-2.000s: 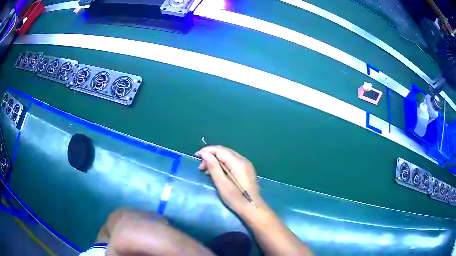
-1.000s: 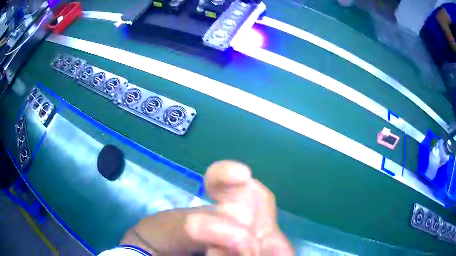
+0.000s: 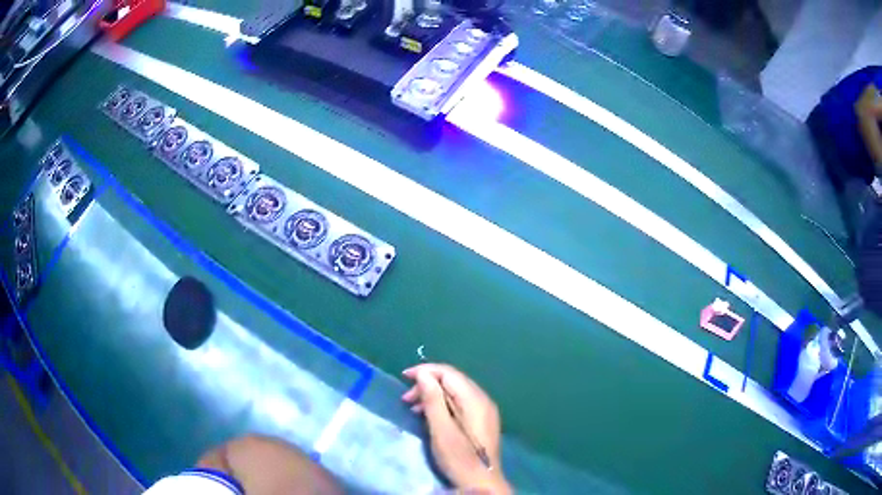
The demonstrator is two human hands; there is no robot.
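My right hand [image 3: 456, 421] is at bottom centre, over the belt's near edge. It grips a thin brown stick or brush [image 3: 468, 426] like a pen, with a small pale curved tip above the fingers. My left hand [image 3: 276, 466] is cut off by the bottom edge beside a white cuff; its fingers are hidden. A row of silver three-lens panels [image 3: 284, 242] lies end to end on the green belt, up and left of my right hand. The right hand does not touch them. More panels [image 3: 66, 182] lie at the bench's left end.
A black round pad [image 3: 189, 312] lies on the glossy bench. A black lamp unit [image 3: 348, 72] glows purple-white beside a panel [image 3: 455, 70]. A red bin [image 3: 132, 17] is top left. At right are a pink frame [image 3: 721, 320], a blue tray [image 3: 798, 353], another panel [image 3: 799, 478] and a person's arm [image 3: 875, 135].
My left hand, blurred and raised at centre one second ago, has dropped to the bottom edge. My right hand with the stick shows again. The camera view has shifted.
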